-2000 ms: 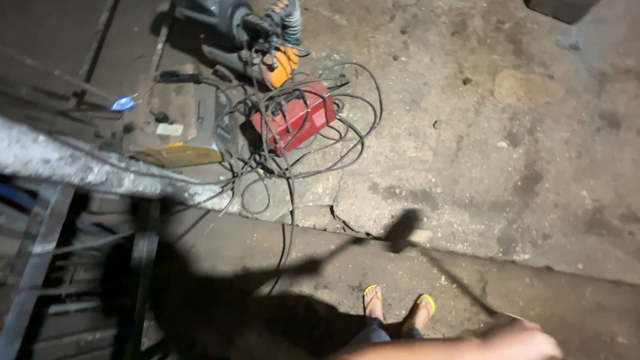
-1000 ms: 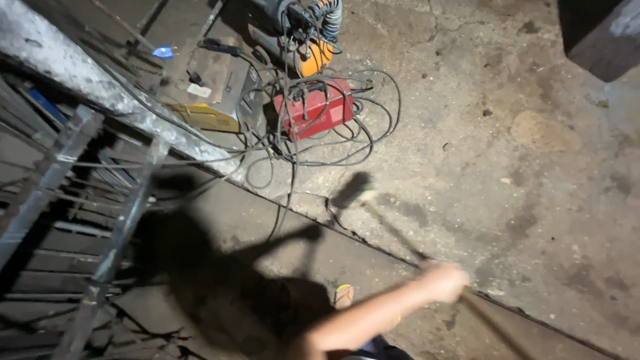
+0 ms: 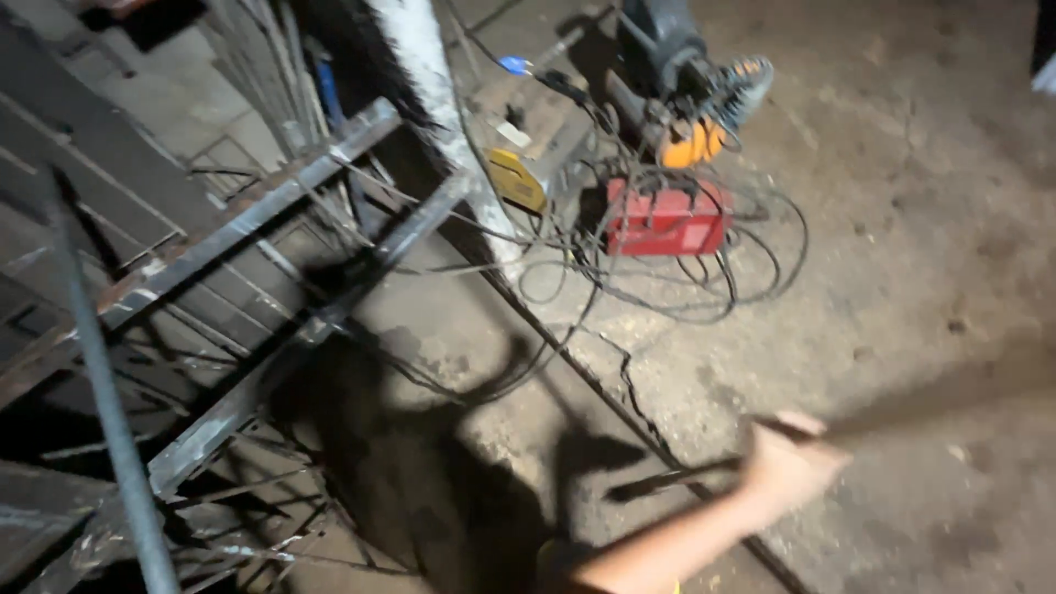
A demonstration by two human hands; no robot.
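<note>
My left hand (image 3: pixel 792 462) is closed around the long handle (image 3: pixel 681 478) of a tool, low at the right of centre. One dark end of the handle points left. Beyond the hand, a broad brown blur stretches to the right edge; the kind of tool cannot be told. The forearm rises from the bottom edge over the concrete floor. My right hand is out of view.
A red metal machine case (image 3: pixel 672 219) stands among tangled cables (image 3: pixel 734 309), beside a yellow and grey machine (image 3: pixel 516 181) and an orange-and-grey device (image 3: pixel 693 142). Welded steel frames (image 3: pixel 247 216) and a bluish pipe (image 3: pixel 107 396) fill the left. A white-daubed post (image 3: pixel 421 58) stands between.
The view has swung left, bringing in more of the steel frames. The handle's slanting line up-left from my hand has given way to a short dark end at left and a blur at right.
</note>
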